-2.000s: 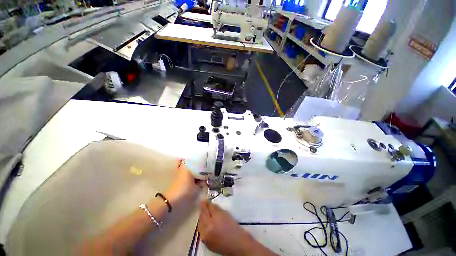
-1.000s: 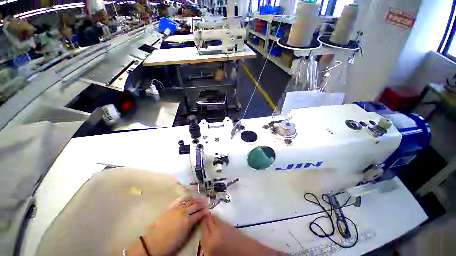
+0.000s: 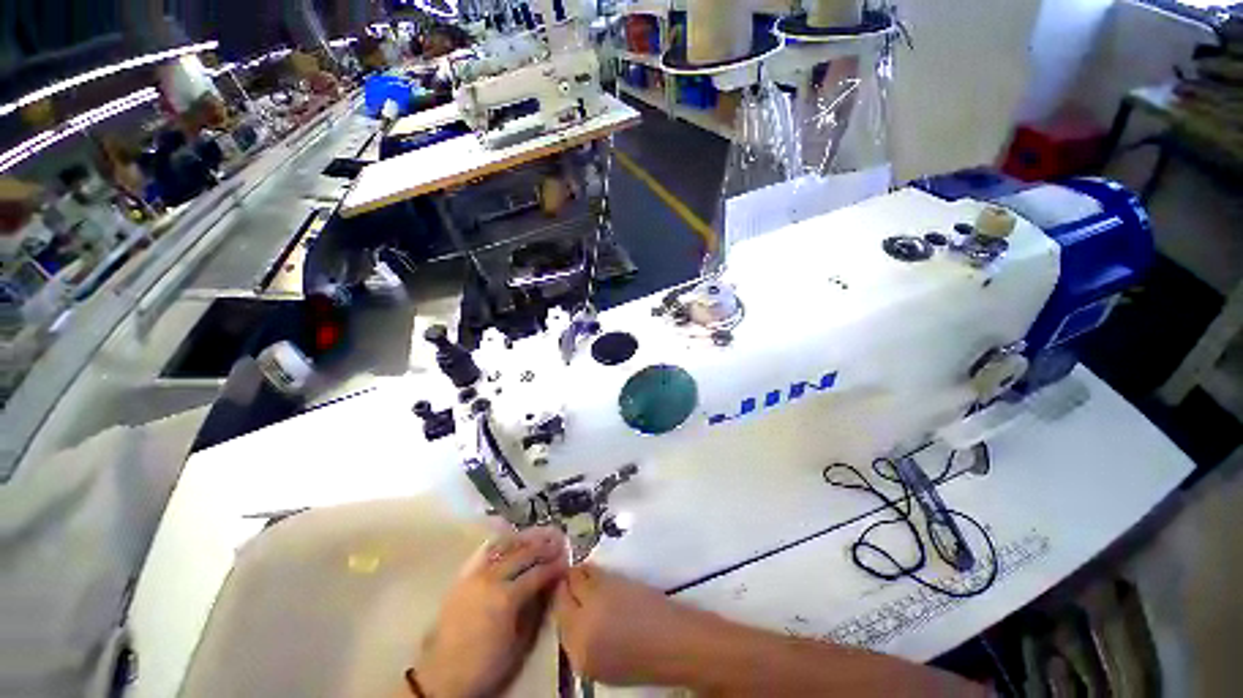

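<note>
A large beige fabric panel (image 3: 307, 600) lies on the white table left of the needle, with a small yellow patch on it. My left hand (image 3: 494, 607) lies on the panel's right edge, fingertips just in front of the presser foot (image 3: 573, 502). My right hand (image 3: 614, 627) is right beside it, fingertips pinching the panel's edge near the needle. The fingers partly hide the edge. The white sewing machine (image 3: 804, 348) with blue "JIN" lettering stands over the panel's right edge.
Thread snips (image 3: 938, 521) with a black cord lie on the table right of my hands, by a printed ruler (image 3: 927, 607). Pale cloth (image 3: 82, 545) drapes at far left. A blue motor (image 3: 1091, 252) is at the right end. Layered pieces (image 3: 1091, 655) show at lower right.
The camera view has tilted and shifted, so the machine appears rotated. My left hand has come closer to my right hand, and its fingers now lie flatter at the panel edge near the needle.
</note>
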